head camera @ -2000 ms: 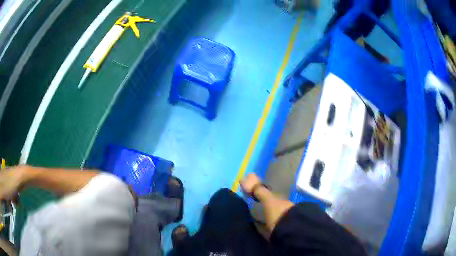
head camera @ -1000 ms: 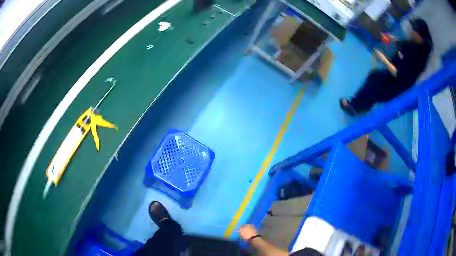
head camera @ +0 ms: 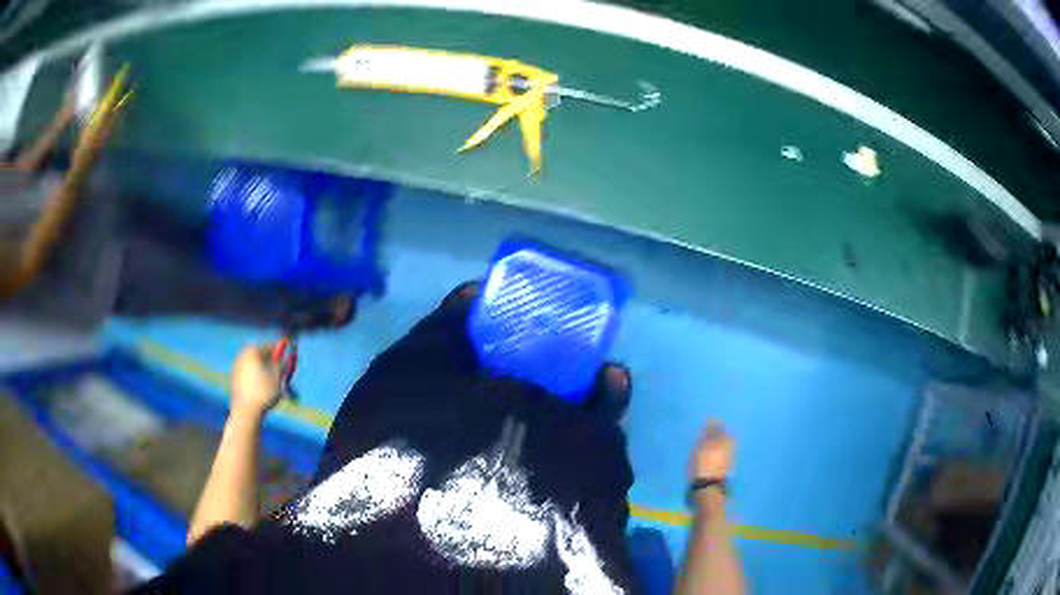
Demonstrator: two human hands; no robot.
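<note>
A yellow caulking gun [head camera: 511, 84] lies on the green bench top [head camera: 697, 192] ahead of me. A white cartridge [head camera: 413, 72] is in its frame, with the nozzle to the left, the push rod to the right and the handle and trigger towards me. My left hand [head camera: 256, 377] is at the lower left, off the bench, shut on red-handled scissors [head camera: 286, 363]; their blades are blurred. My right hand [head camera: 713, 451] is low on the right over the floor, away from the gun. It is blurred, and its fingers cannot be made out.
A blue plastic stool [head camera: 546, 316] stands just in front of my legs. Another blue stool [head camera: 262, 227] is to the left. Another person's arm [head camera: 58, 209] reaches the bench at the far left, beside something yellow. White scraps [head camera: 862, 160] lie on the bench. A framed cart [head camera: 953, 488] is at the lower right.
My view has swung so that the bench runs across the top. The stool is now close in front of me. My left hand with the scissors has come into view. The gun still lies on the bench.
</note>
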